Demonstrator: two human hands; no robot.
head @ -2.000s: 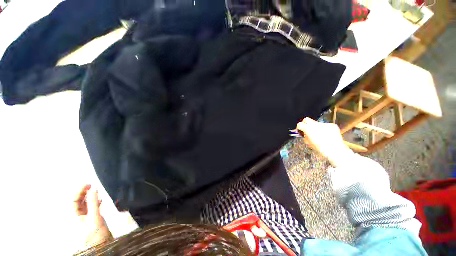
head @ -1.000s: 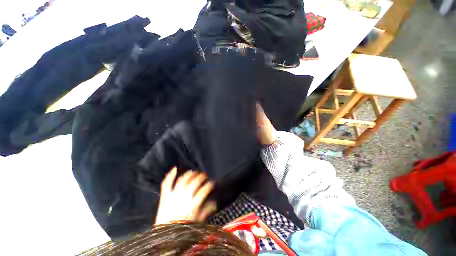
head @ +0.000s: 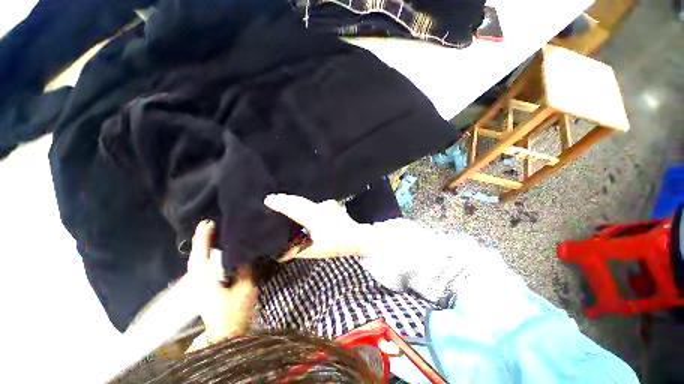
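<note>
A large black garment (head: 300, 127) lies over the white table and hangs over its near edge toward the checked apron. My left hand (head: 217, 281) is at the near edge of the garment, with a dark fold between its fingers. My right hand (head: 319, 225) is just to its right, thumb on top of the cloth and fingers curled at the near edge. A small part of something shows at the right fingers, too unclear to name. Pale lint specks lie on the cloth.
A wooden stool (head: 585, 86) stands right of the white table (head: 420, 71). A red plastic stool (head: 622, 270) is at the lower right. Another black garment with a plaid band (head: 397, 15) lies at the far side. Light blue scraps (head: 405, 191) lie on the speckled floor.
The right hand has come back from the garment's right side to the near edge. The left hand has moved left and down. The garment's right part now lies flatter.
</note>
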